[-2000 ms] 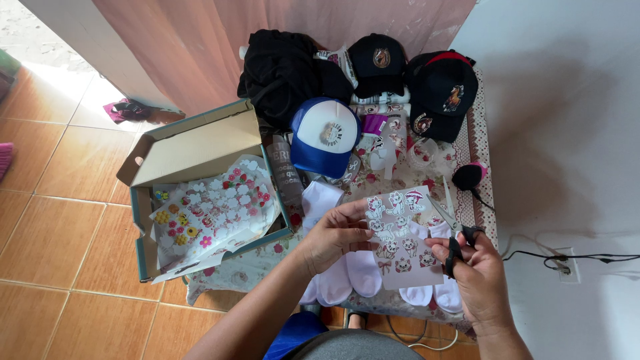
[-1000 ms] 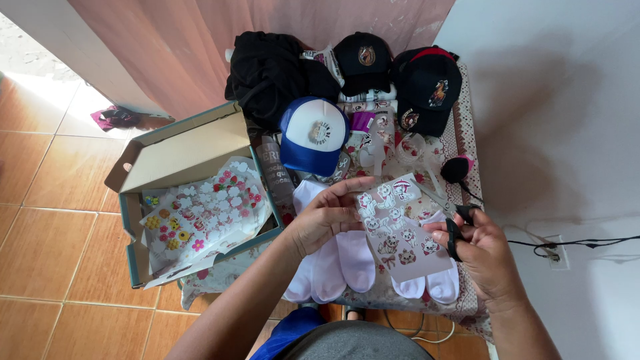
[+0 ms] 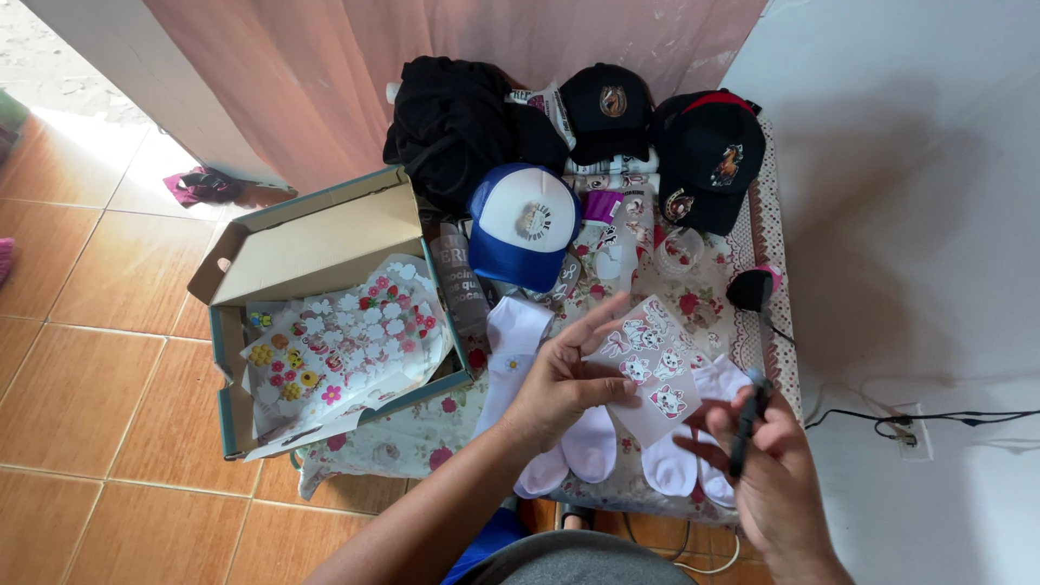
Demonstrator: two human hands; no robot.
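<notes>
My left hand [image 3: 573, 382] pinches a translucent transfer sheet [image 3: 655, 370] printed with white cartoon cats, thumb on top of its left edge. Black-handled scissors [image 3: 749, 422] are in my right hand [image 3: 760, 455], to the right of the sheet; they are blurred and their blades are hard to make out. Below the sheet lie pairs of white socks [image 3: 591, 447] on a floral tablecloth [image 3: 439, 447]; one sock bears a small daisy print. At the left an open cardboard box [image 3: 325, 280] holds several transfer sheets [image 3: 349, 341] with flowers, bees and strawberries.
A blue and white cap [image 3: 524, 223], two black caps with horse prints [image 3: 605, 110] and black fabric [image 3: 447, 122] lie at the back. A clear plastic roll [image 3: 679, 250] and a black, pink-edged object [image 3: 751, 291] are at the right. A cable [image 3: 861, 414] runs to a wall outlet.
The scissors have moved away from the sheet's upper edge to its right and turned in my right hand. The sheet looks smaller, with fewer cats on it.
</notes>
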